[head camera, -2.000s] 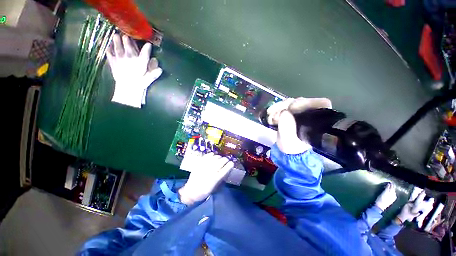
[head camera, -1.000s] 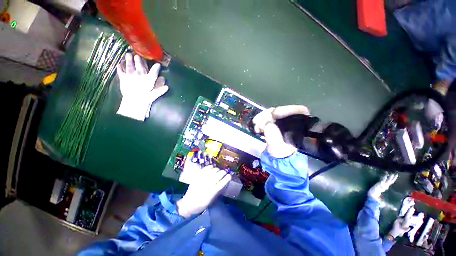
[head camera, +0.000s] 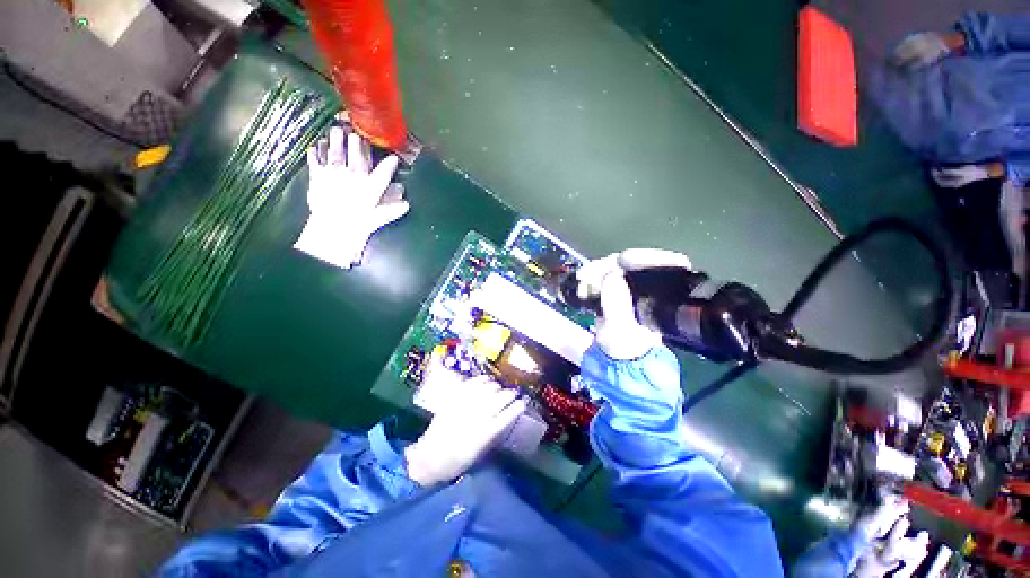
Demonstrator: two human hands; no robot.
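The green populated circuit board lies on the bench in front of me, with a long white-silver bar across it and a narrower board strip at its far edge. My right hand, gloved in white, grips the black electric screwdriver near its front end, over the board's far right part. The tip is hidden or too small to tell. My left hand, also gloved, rests on the board's near edge by a white-silver plate; its fingertips lie on or beside the parts, and I cannot tell whether they grip anything.
A spare white glove and green strands lie at the bench's left, by a red post. A red pad lies beyond the conveyor. The black cable loops right. Other gloved hands work among boards at lower right.
The view has turned and shifted, so the bench things appear further right. The screwdriver is held along the board's far strip, further left than two seconds ago. My left hand stays at the near edge.
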